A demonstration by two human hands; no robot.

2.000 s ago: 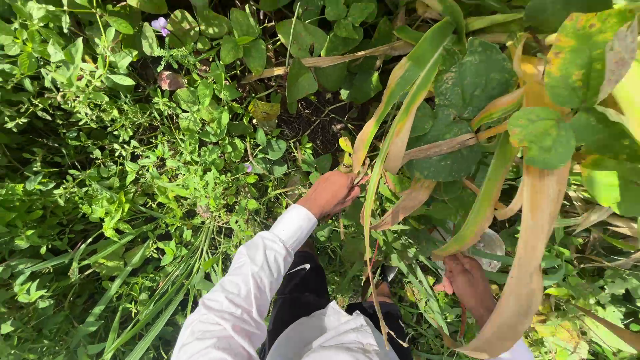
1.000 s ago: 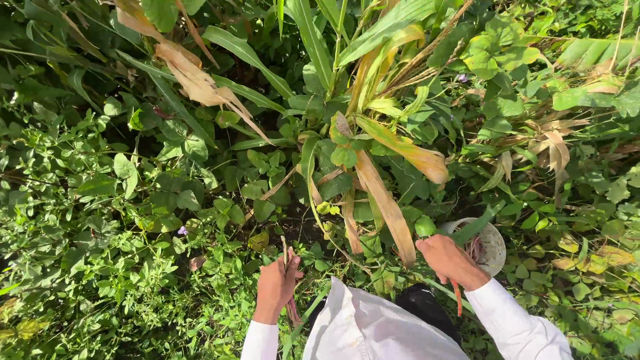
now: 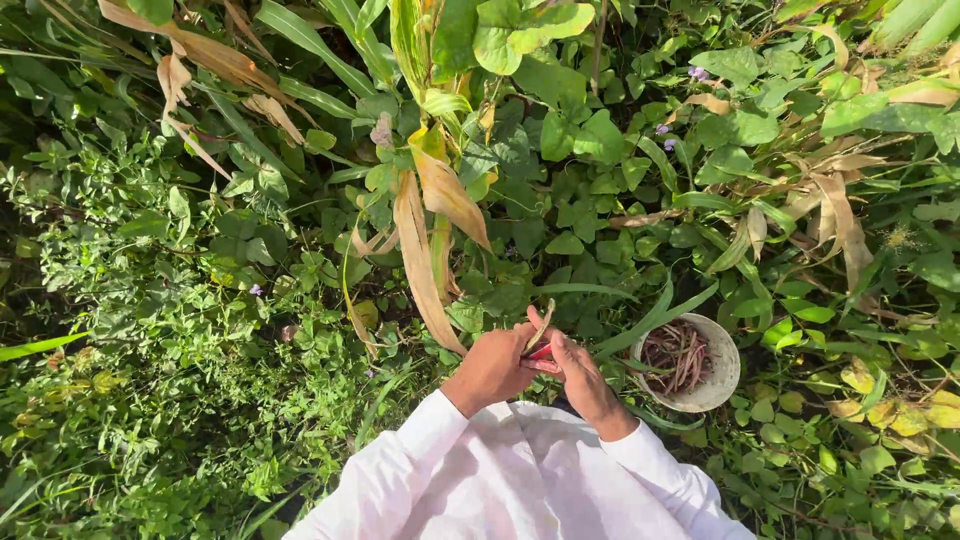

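Observation:
My left hand (image 3: 491, 369) and my right hand (image 3: 589, 382) meet in front of my white shirt. Between them are several reddish bean pods (image 3: 541, 360) and one paler, dry-looking pod (image 3: 541, 328) that sticks up. The left hand's fingers are closed around the pods; the right hand's fingers touch them from the other side, and its exact hold is partly hidden. To the right of my right hand stands a whitish bucket (image 3: 721, 367), with many thin reddish-brown pods (image 3: 677, 356) inside.
A maize plant with dry, tan leaves (image 3: 420, 262) rises just beyond my hands. Long green blades (image 3: 652, 319) lean over the bucket's left rim. Dense leafy vines (image 3: 592, 150) and low weeds (image 3: 247, 360) surround me, with more dry leaves (image 3: 836, 202) at the right.
My hands, apart one second ago with the right one beside the bucket, are now together over the pods. The bucket's contents show more fully.

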